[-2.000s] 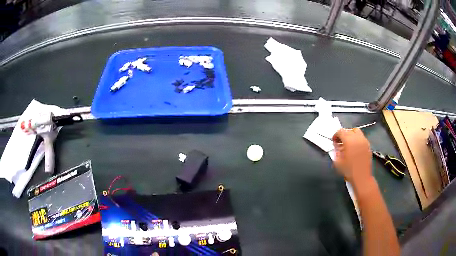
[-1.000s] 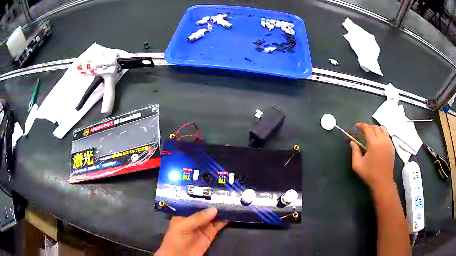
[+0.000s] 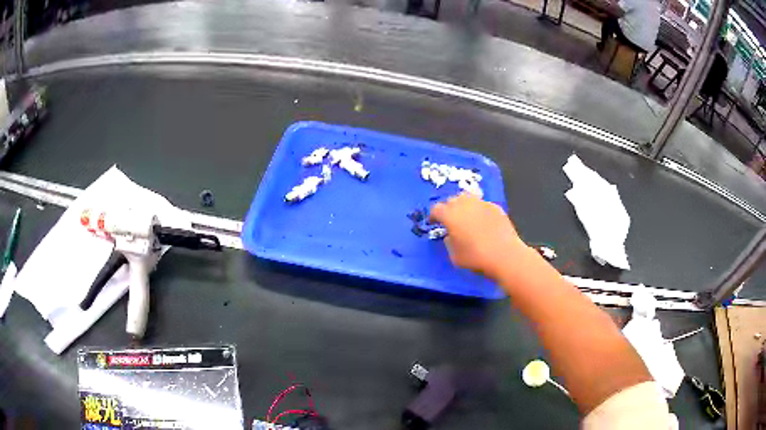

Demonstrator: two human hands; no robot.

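My right hand (image 3: 474, 231) reaches into the blue tray (image 3: 369, 264), its fingertips at the small black fittings (image 3: 420, 222) on the tray's right side. Whether the fingers hold a piece cannot be told. White bulbs (image 3: 453, 176) lie just behind the hand, and more white pieces (image 3: 336, 159) lie at the tray's left. My left hand is not in view. Of the display panel, only red wires (image 3: 290, 403) and a sliver of its edge show at the bottom rim.
Glue gun (image 3: 126, 243) on white paper (image 3: 55, 260) at left; printed clear cover (image 3: 160, 386) below it. Black adapter (image 3: 432, 396) and white disc (image 3: 536, 373) with a thin stick at the front. Crumpled wipes (image 3: 600, 214), pliers (image 3: 710, 399) and cardboard (image 3: 743, 361) at right. A person sits far behind.
The right hand has left the stick beside the white disc and moved into the blue tray. The view has tilted up, so the panel and left hand have dropped out at the bottom.
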